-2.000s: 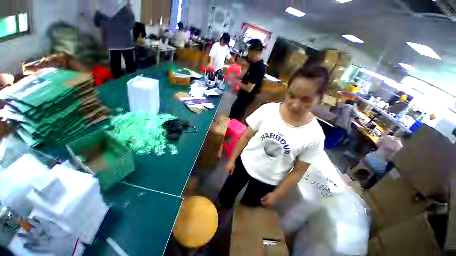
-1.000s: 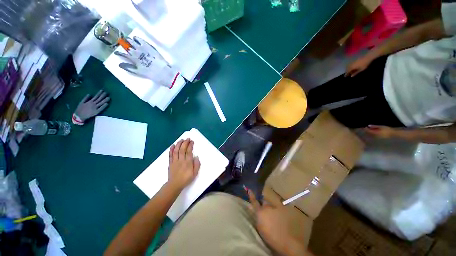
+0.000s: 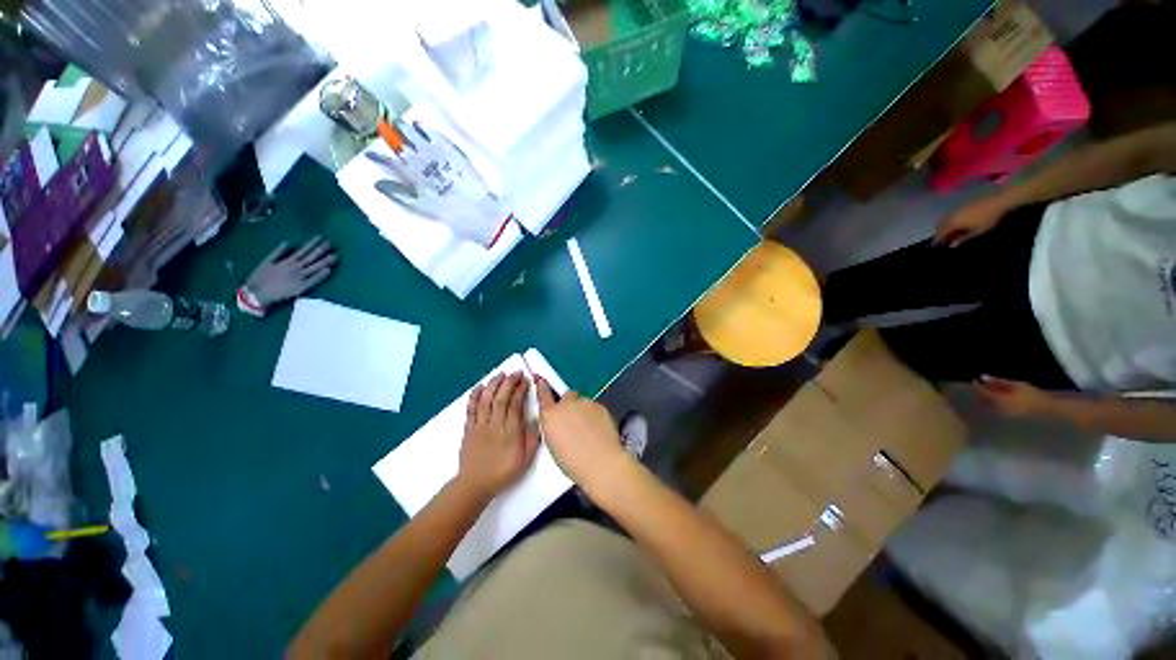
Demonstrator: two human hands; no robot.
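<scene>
A white sheet lies at a slant on the green table at its near edge. My left hand is bare and presses flat on the sheet, fingers together. My right hand is closed beside it at the sheet's right edge, on a small thin cutter, mostly hidden by the fingers. A narrow strip of the sheet shows to the right of a cut line at the top corner. A smaller white sheet lies apart to the left.
White sheet stack with a glove and metal can stands beyond. Another glove and bottle lie left. A yellow stool, flat carton and a person in white are right.
My right hand has moved from beside the table, over the carton, up to the sheet's top right edge next to my left hand. My left hand stays on the sheet.
</scene>
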